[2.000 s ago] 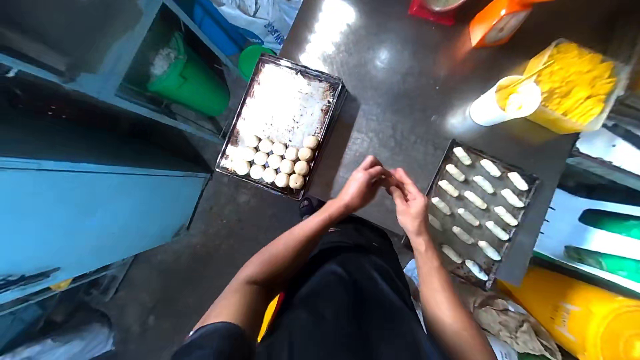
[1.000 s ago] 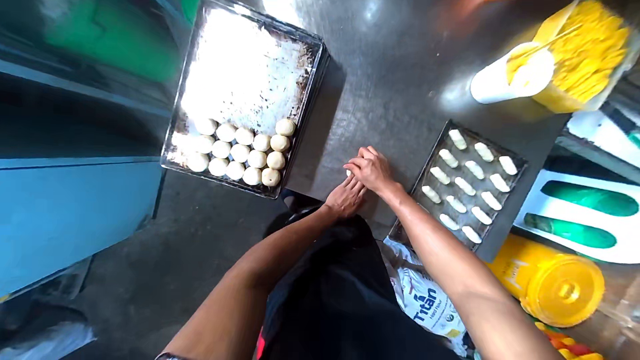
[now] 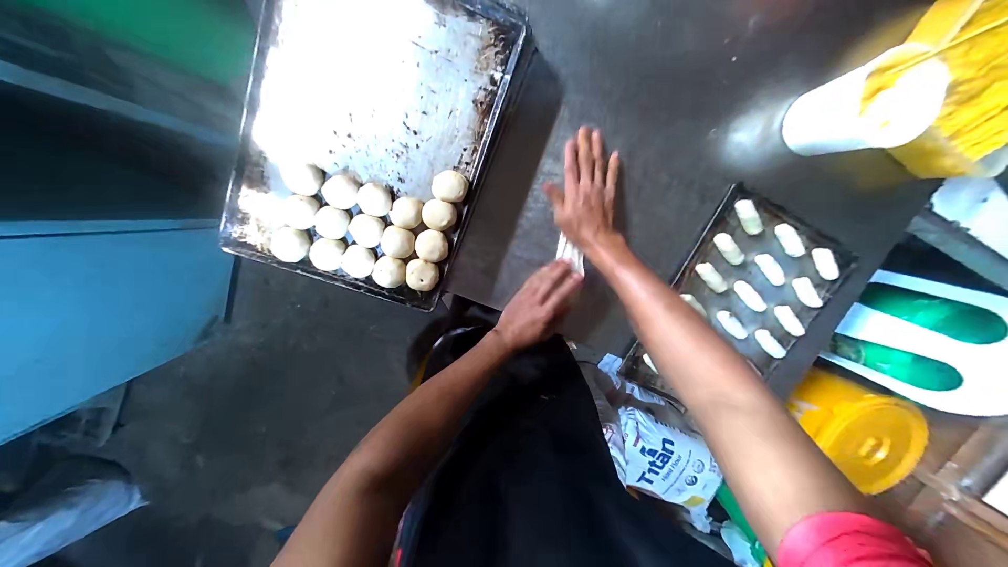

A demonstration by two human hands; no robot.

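A strip of pale dough lies on the dark metal table between my hands. My right hand is flat with its fingers stretched forward, its heel over the strip's far end. At the near end, the fingertips of my left hand rest on the dough. To the left, a large baking tray holds rows of round dough balls along its near side. To the right, a smaller dark tray carries short dough rolls, partly hidden by my right forearm.
A white cup with yellow contents stands by a container of yellow filling at the right. Below are a yellow lidded bucket and a flour bag. A light-blue cabinet is at the left.
My hands, together before, are now apart, the right one farther forward and flattened. The dough strip shows between them. The view has moved closer to the table.
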